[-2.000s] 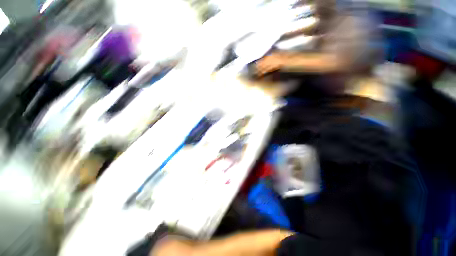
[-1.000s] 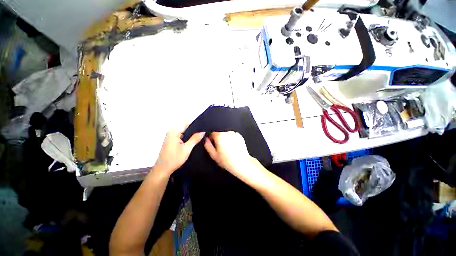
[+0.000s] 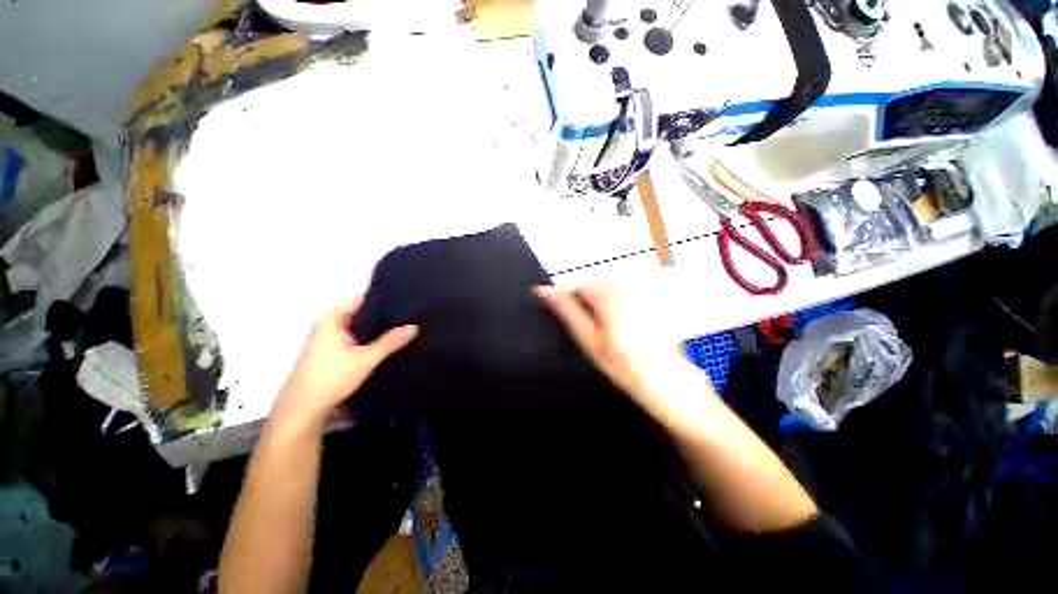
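A black fabric panel point(image 3: 464, 304) lies over the front edge of the white table and hangs down towards my lap. My left hand point(image 3: 348, 357) is at its left edge, thumb on top of the cloth and fingers at or under the edge. My right hand point(image 3: 589, 325) is at its right edge, fingertips touching the cloth, slightly blurred. The lower part of the panel merges with my black clothing, so its end cannot be made out.
The white sewing machine point(image 3: 719, 70) stands at the back right. Red-handled scissors point(image 3: 760, 246), a tan strip point(image 3: 654, 221) and a dark packet point(image 3: 861, 223) lie before it. A clear plastic bag point(image 3: 841, 369) and blue crate point(image 3: 710, 362) are below the edge. Brown tape point(image 3: 157, 279) lines the left edge.
My hands were close together on the fabric one second ago and are now apart at its two sides. The panel is spread wider and flatter. The view has shifted, moving the machine up and left.
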